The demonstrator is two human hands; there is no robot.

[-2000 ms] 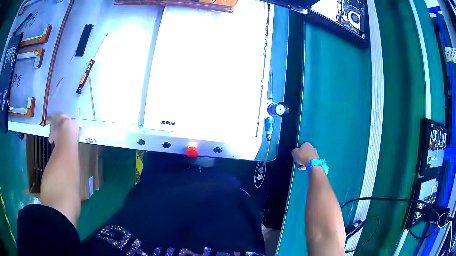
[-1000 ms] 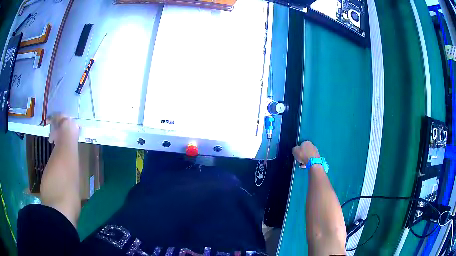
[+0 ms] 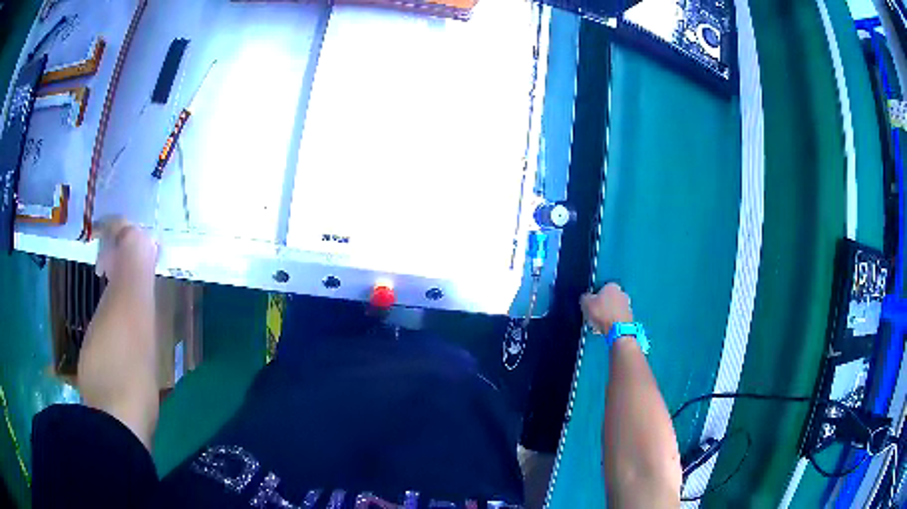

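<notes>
My left hand (image 3: 126, 249) rests on the front edge of the white machine bench (image 3: 229, 260), at its left end; its fingers are washed out by glare, so I cannot tell whether they hold anything. My right hand (image 3: 607, 307) rests with curled fingers on the near edge of the green conveyor (image 3: 661, 199); I see nothing in it, but its palm side is hidden. An orange-and-black screwdriver (image 3: 172, 144) lies on the bench beside a short black strip (image 3: 171, 71).
A red emergency knob (image 3: 382, 296) and dark buttons (image 3: 332, 282) line the bench front. An air regulator (image 3: 557, 215) stands at the right corner. Orange-and-white brackets (image 3: 62, 204) lie left. Open laptop bases sit at the conveyor's far end (image 3: 696, 40) and far right (image 3: 863, 288). A cable (image 3: 746, 397) crosses at right.
The view has shifted very slightly. Both hands stay in the same places, and nothing on the bench has moved.
</notes>
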